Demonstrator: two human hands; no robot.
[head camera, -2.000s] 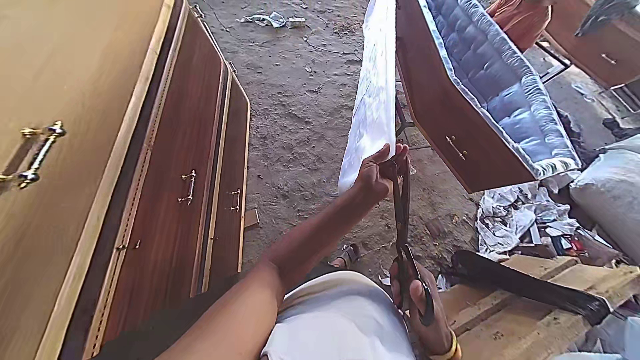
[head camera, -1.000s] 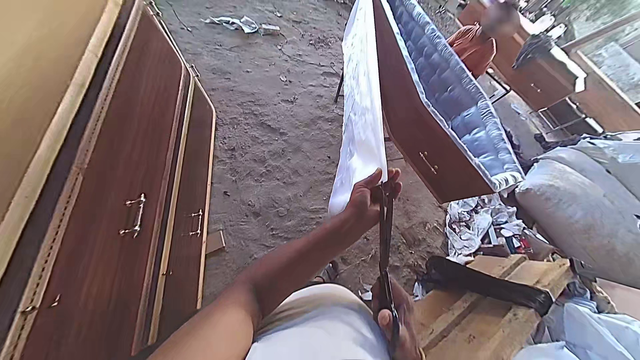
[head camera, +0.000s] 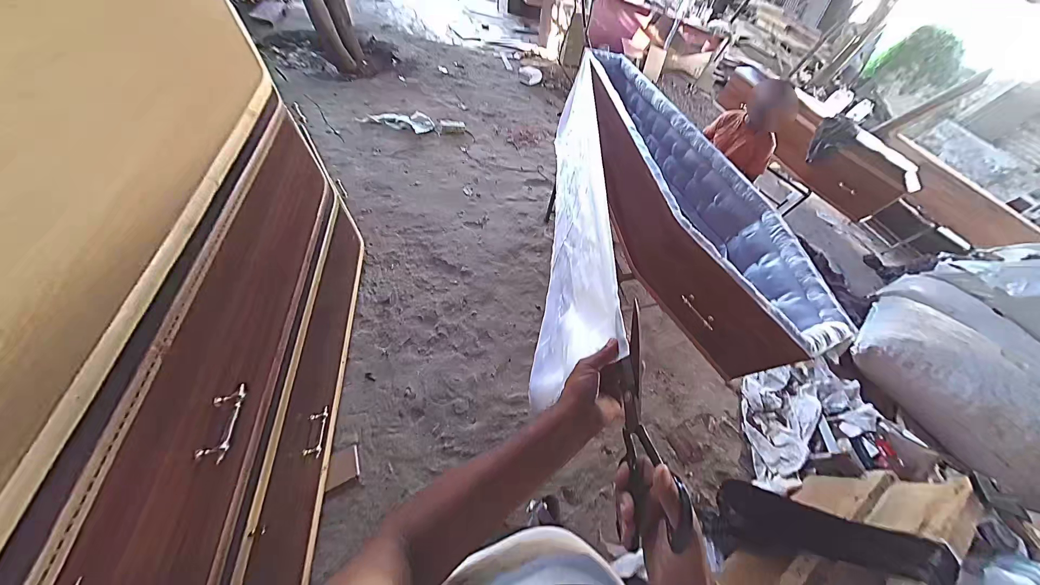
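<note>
My left hand (head camera: 591, 388) grips the near edge of a strip of shiny white cloth (head camera: 578, 268), which stretches away to the far end of a coffin. A pair of dark scissors (head camera: 634, 406) is in my right hand (head camera: 656, 512), its blades slightly parted and pointing up beside my left fingers at the cloth's edge. The brown wooden coffin (head camera: 691, 284) stands just right of the cloth, with a tufted blue-grey lining (head camera: 731, 203) and a metal handle on its side.
Brown coffins (head camera: 219, 366) with metal handles stand at the left. A person in orange (head camera: 743, 142) is beyond the lined coffin. Stuffed sacks (head camera: 951, 357), crumpled white scraps (head camera: 784, 422) and a wooden bench or crate (head camera: 926, 504) with a dark strip across it lie at the right.
The scissor blades, seen nearly closed one second ago, now stand slightly apart. My left hand still holds the cloth. The view has shifted to take in more of the yard beyond.
</note>
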